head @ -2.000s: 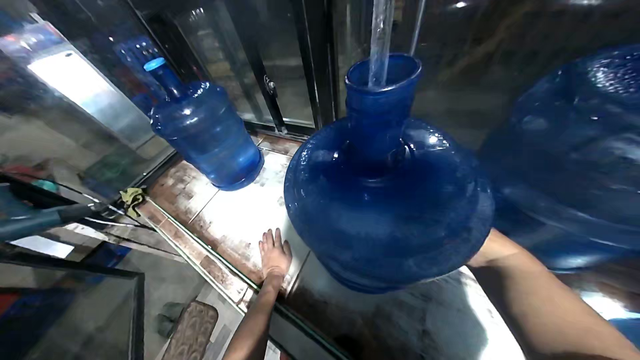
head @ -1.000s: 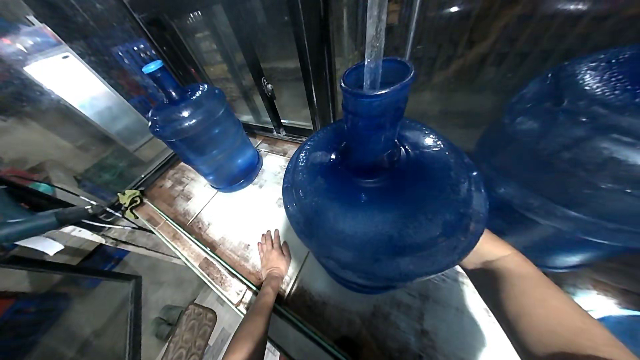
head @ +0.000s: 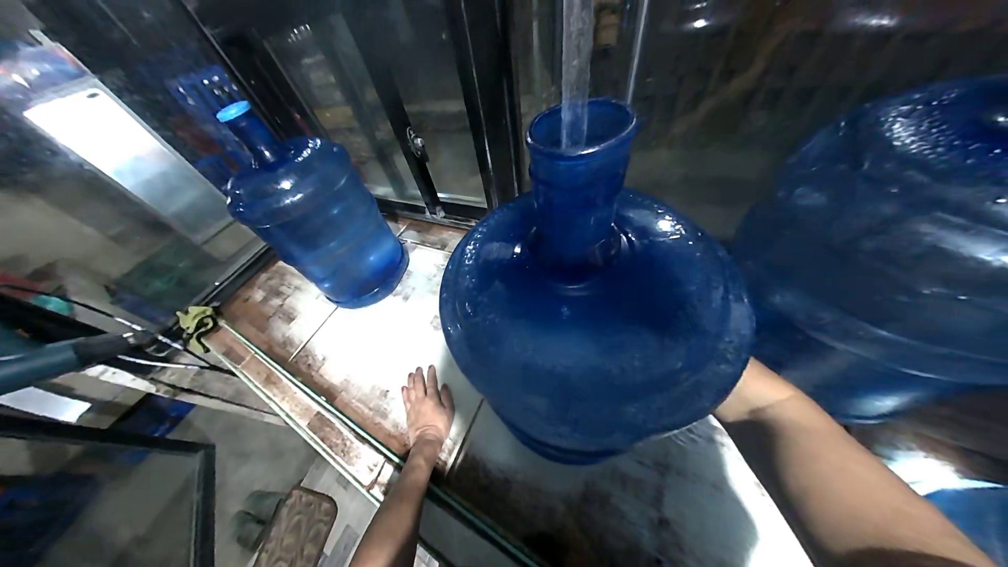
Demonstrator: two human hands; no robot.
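Observation:
A large blue plastic water jug (head: 598, 339) stands upright in the middle, with a stream of water (head: 576, 71) falling into its uncapped neck. My left hand (head: 428, 408) lies flat on the tiled counter (head: 378, 339), left of this jug, its fingers apart and holding nothing. My right hand (head: 736, 402) reaches to the jug's right side; its fingers are hidden behind the jug, so its grip does not show. Another blue jug (head: 323, 220), with a light blue cap, stands further back at the left.
A big blue jug (head: 890, 252) fills the right side. Behind are black-framed glass panels (head: 480, 102). A yellow-green cloth (head: 197, 324) lies at the counter's left corner. Below left are a glass-panelled frame (head: 206, 504) and a brown patterned cushioned seat (head: 298, 528).

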